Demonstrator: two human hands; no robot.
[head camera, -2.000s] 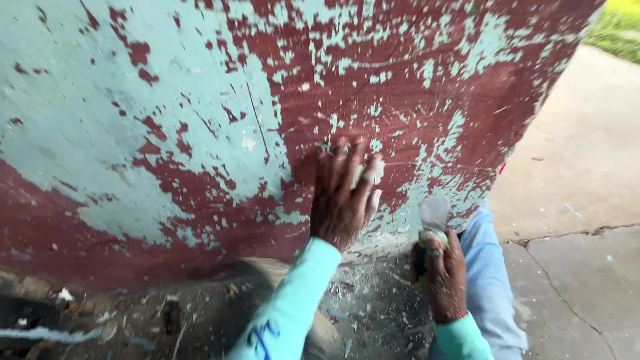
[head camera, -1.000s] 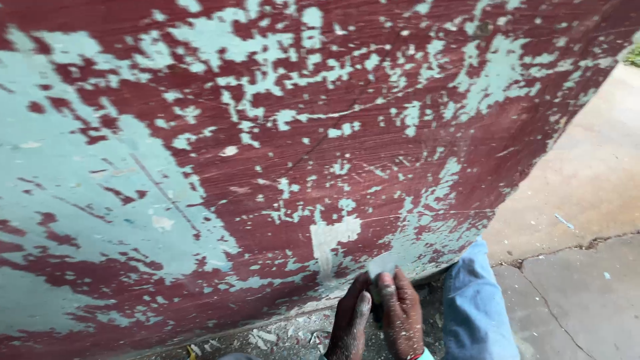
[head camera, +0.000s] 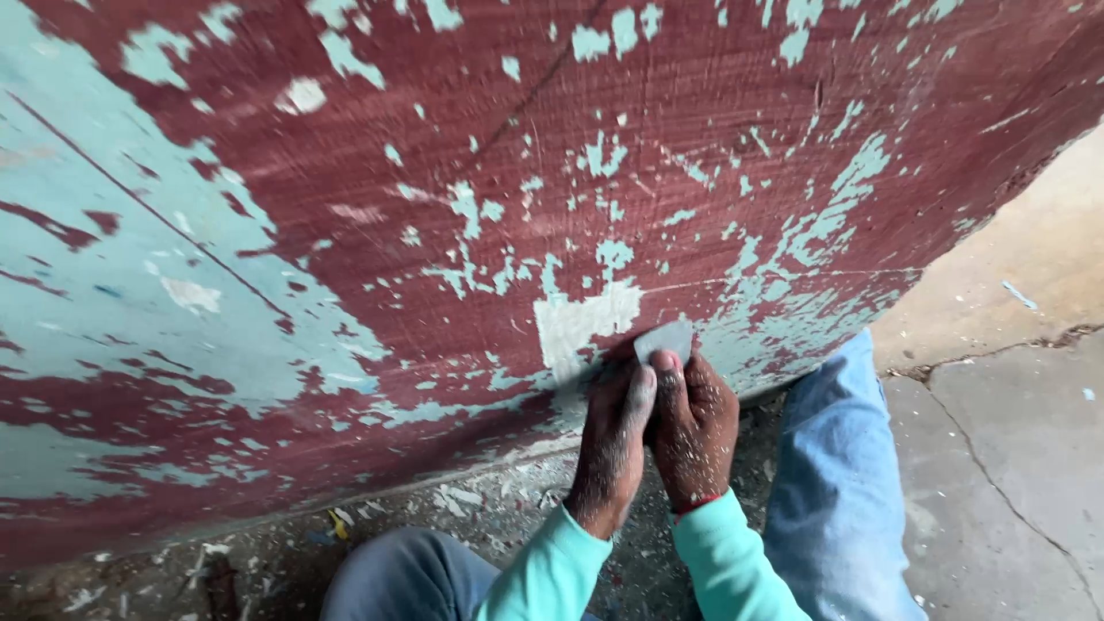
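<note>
A scraper with a flat grey blade (head camera: 664, 341) lies against the lower part of a wall (head camera: 414, 259) of dark red paint with patches of peeling light-blue paint. Both hands close around its handle, which they hide. My left hand (head camera: 611, 448) is on the left side, its thumb pointing up beside the blade. My right hand (head camera: 697, 423) grips from the right, thumb on the base of the blade. Paint dust speckles both hands. Just left of the blade is a bare whitish patch (head camera: 578, 323).
Paint flakes (head camera: 457, 498) litter the ground along the wall's foot. My knees in blue trousers (head camera: 832, 483) are close to the wall on both sides of my arms. A cracked concrete floor (head camera: 1000, 448) lies at the right, past the wall's edge.
My left hand was flat on the wall two seconds ago, while the right held the scraper lower right. Both hands have since come together on it. The view has moved nearer the wall.
</note>
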